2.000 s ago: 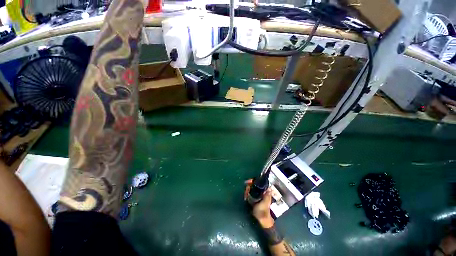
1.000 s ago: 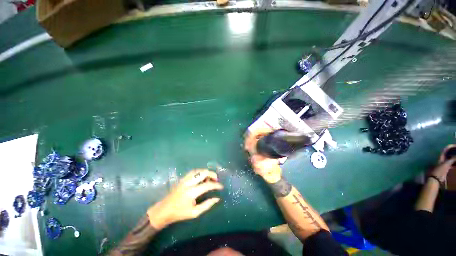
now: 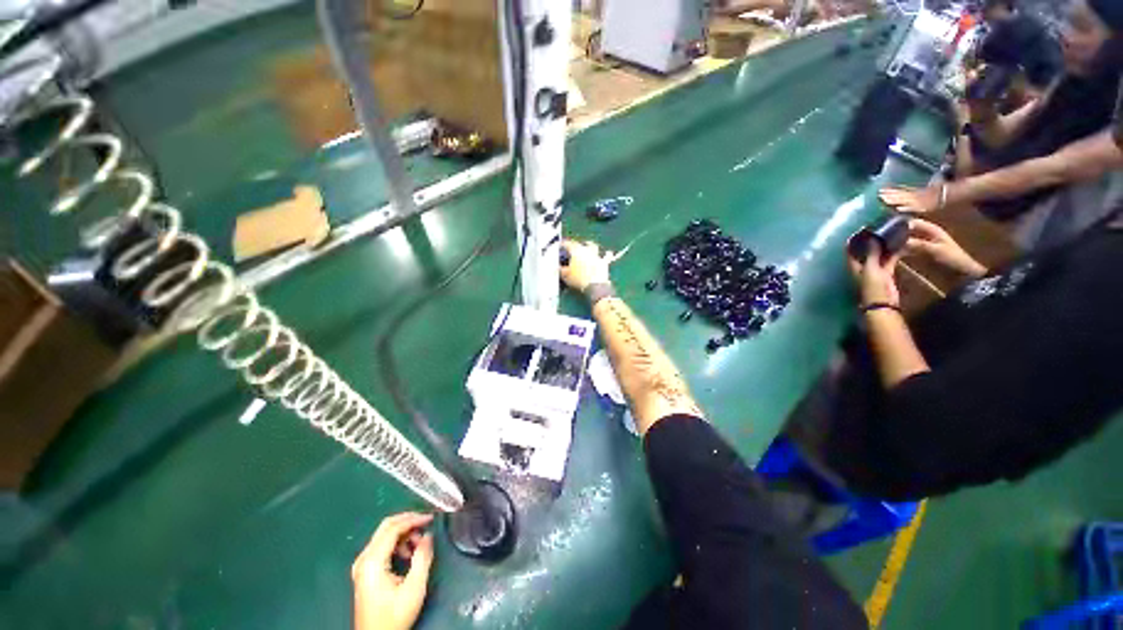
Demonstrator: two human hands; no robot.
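The black electric screwdriver (image 3: pixel 482 521) hangs on its silvery coiled cord (image 3: pixel 308 384), with no hand on it. The white screw feeder (image 3: pixel 523 400) lies just beyond it. My right hand (image 3: pixel 586 268) reaches past the feeder to the grey post; something dark shows at its fingertips, too small to name. My left hand (image 3: pixel 392 576) is left of the screwdriver, fingers curled, with a dark spot between them; whether it holds something is unclear. A small blue patterned unit (image 3: pixel 606 209) lies beyond my right hand.
A heap of black small parts (image 3: pixel 724 283) lies right of my right arm. The grey post (image 3: pixel 542 160) rises behind the feeder. A cardboard piece (image 3: pixel 281 224) and brown box (image 3: pixel 43 369) are at left. A neighbour (image 3: pixel 973 369) at right holds a dark cylinder; blue stool (image 3: pixel 850 511) below.
The view has turned right. My right hand has let go of the screwdriver and moved out past the feeder. My left hand has come close to the screwdriver, its fingers more curled.
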